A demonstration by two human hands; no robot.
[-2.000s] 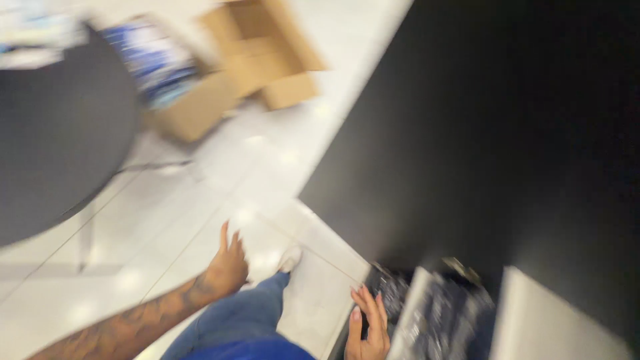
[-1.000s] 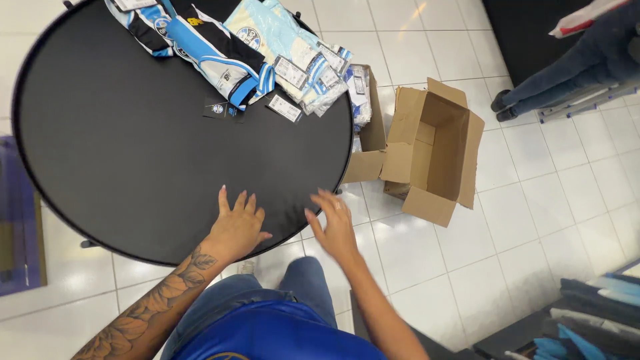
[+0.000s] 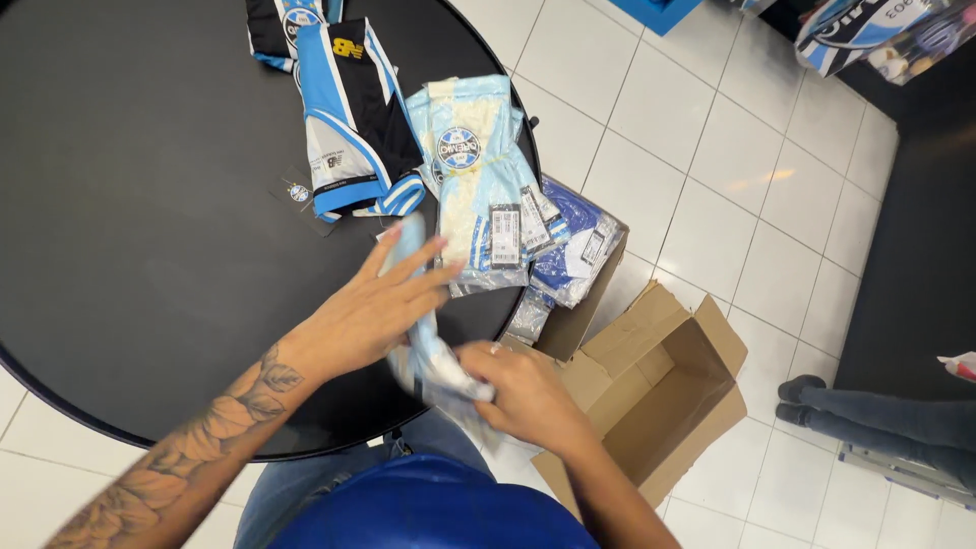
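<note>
My right hand (image 3: 526, 389) grips one end of a blurred, light blue and white packaged garment (image 3: 431, 354) at the edge of the round black table (image 3: 168, 229). My left hand (image 3: 374, 316) lies against the garment's other side with its fingers spread; whether it grips is unclear. Just beyond my hands, several light blue and white garments in clear plastic bags (image 3: 476, 175) are stacked, bearing a crest and barcode tags. Left of them lies a folded black, blue and white jersey (image 3: 358, 122), with a dark crested tag (image 3: 298, 192) beside it.
An open cardboard box (image 3: 663, 389) stands on the tiled floor to the right. Partly under the table edge, another box (image 3: 595, 297) holds bagged blue garments (image 3: 572, 244). A person's legs (image 3: 877, 415) show at the far right, near a metal frame (image 3: 907, 473).
My hands, with nothing in them one second ago, are now at a light blue garment, which my right hand has taken hold of. The view has shifted closer to the garments.
</note>
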